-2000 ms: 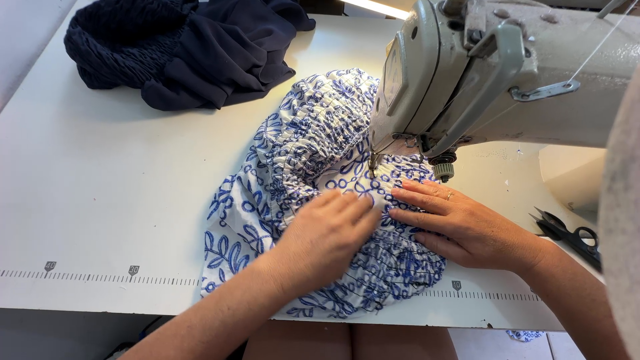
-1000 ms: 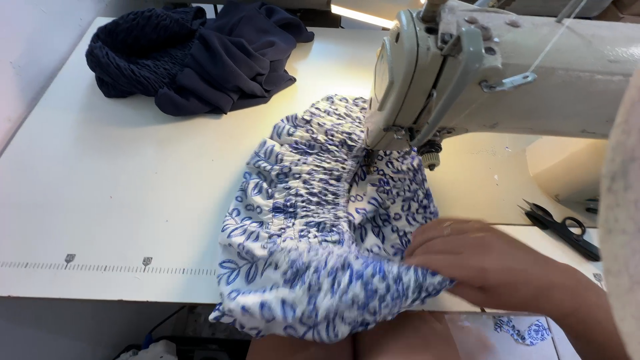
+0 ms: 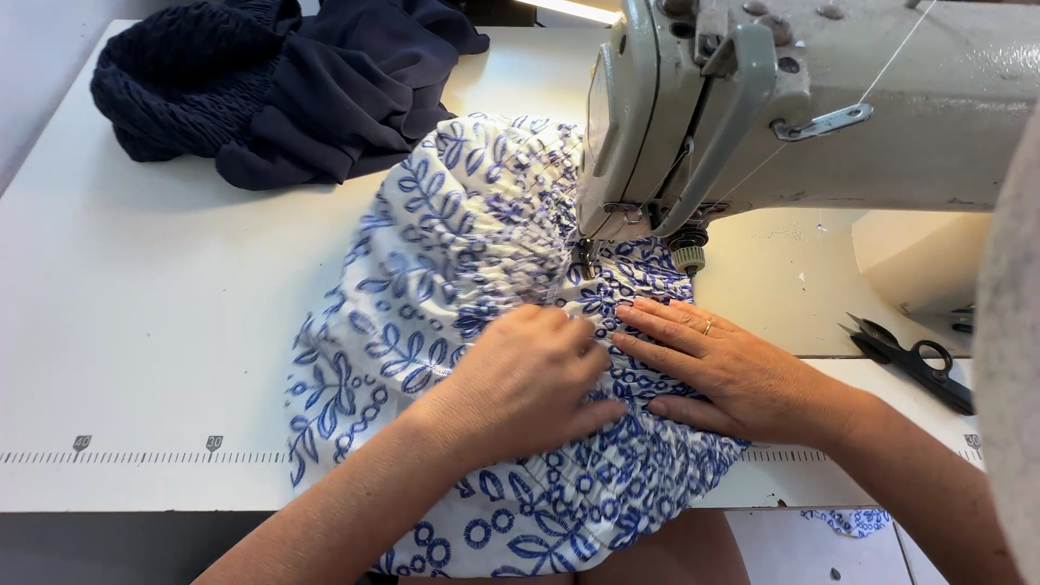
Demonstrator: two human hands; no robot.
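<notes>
A white fabric piece with blue leaf and ring embroidery [image 3: 422,284], partly gathered, lies under the head of a sewing machine [image 3: 650,122] and hangs over the table's front edge. The presser foot [image 3: 585,258] is over the cloth. My left hand [image 3: 536,382], slightly blurred, has its fingers curled on the cloth just in front of the foot; whether it pinches the fabric is hidden. My right hand [image 3: 699,366], with a ring on one finger, rests flat on the gathered part, fingers spread, to the right of my left hand.
Dark navy gathered fabric [image 3: 325,97] lies at the table's back left. Black thread snips [image 3: 910,357] are right of my right hand. A printed ruler scale [image 3: 146,457] runs along the front edge of the white table [image 3: 162,325]. A patterned scrap [image 3: 853,522] lies below.
One second ago the cloth was bunched toward the front with my right hand at its right edge. Now it is spread differently, my right hand lies flat, and my left hand is in view on it.
</notes>
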